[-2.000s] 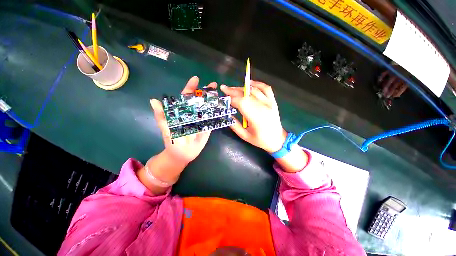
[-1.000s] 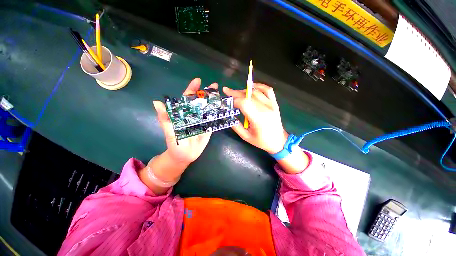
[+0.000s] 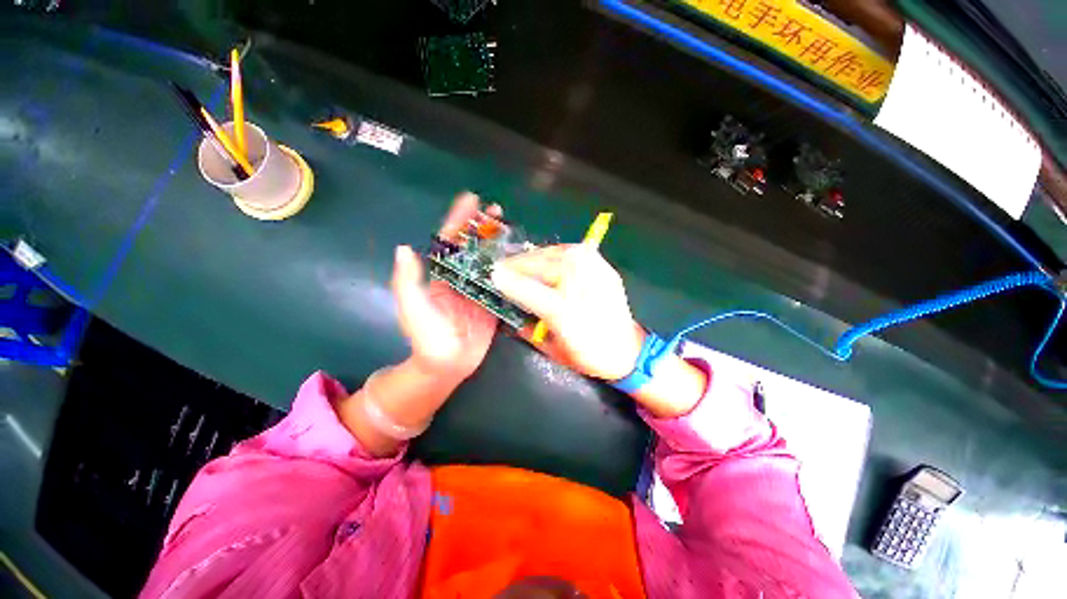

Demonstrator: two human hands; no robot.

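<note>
A green circuit board (image 3: 474, 272) with an orange part on its far edge is held between my two hands, tilted down to the right. My left hand (image 3: 442, 314), with a pale bangle on the wrist, supports it from the left and below. My right hand (image 3: 576, 307), with a blue wrist strap (image 3: 644, 363), lies over the board's right part, fingers on its top. A yellow pencil-like stick (image 3: 598, 229) is held in my right hand, its middle hidden by the hand. Whether one or two boards are held cannot be told.
Boards lie on the dark strip: a green one (image 3: 459, 63) and two black clusters (image 3: 736, 153) farther right. A pen cup (image 3: 254, 170) stands left. A blue coiled cord (image 3: 936, 307), white paper (image 3: 807, 439) and calculator (image 3: 916, 516) are right. A notepad (image 3: 962, 123) is at upper right.
The board has turned and now slopes down to the right. My right hand has moved over it, and the yellow stick leans more. The other person's hand seen at the right earlier is gone.
</note>
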